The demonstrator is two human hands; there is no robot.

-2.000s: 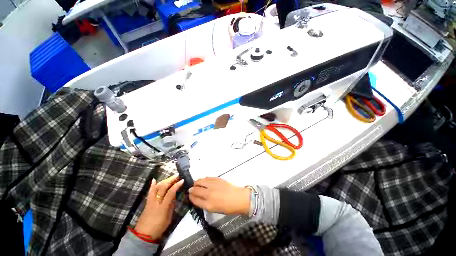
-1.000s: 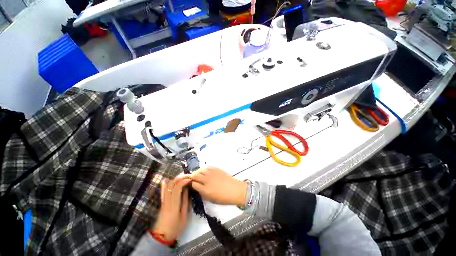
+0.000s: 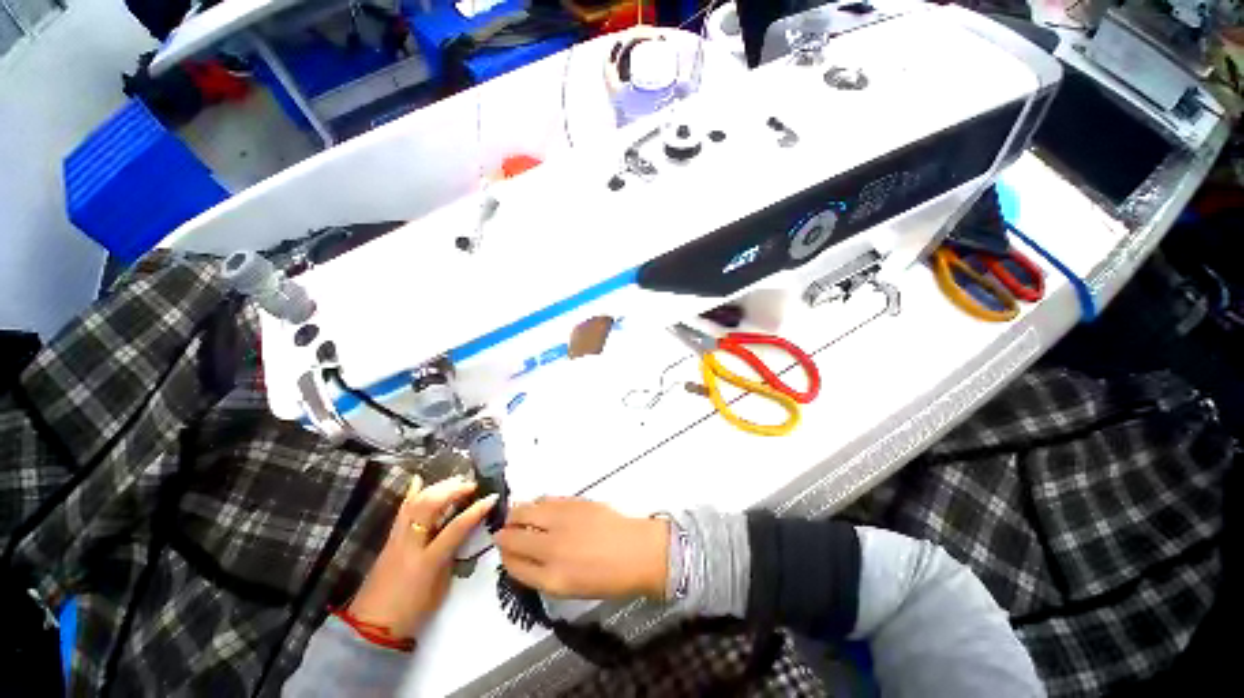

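Note:
The plaid garment piece (image 3: 273, 511) lies left of the needle and over the table edge. A narrow black strip (image 3: 516, 589) with a fringed edge runs from the presser foot (image 3: 480, 447) down toward the table's front edge. My left hand (image 3: 426, 552) is beside the strip just in front of the presser foot, thumb and fingertips pinching at the cloth edge. My right hand (image 3: 580, 548) pinches the strip from the right, close to my left fingertips. The needle tip is too small to make out.
The white sewing machine (image 3: 573, 218) spans the table. Red-and-yellow scissors (image 3: 750, 382) lie open below its arm; a second pair (image 3: 989, 280) lies by the blue cord. A brown piece (image 3: 592, 336) is behind the first scissors. More plaid cloth (image 3: 1064, 518) lies lower right. Blue bins (image 3: 137, 177) stand behind.
The camera view has shifted slightly. My hands parted a little from their closer position one second ago, with the left fingers now spread more. The strip's fringed part has shifted beneath my right hand.

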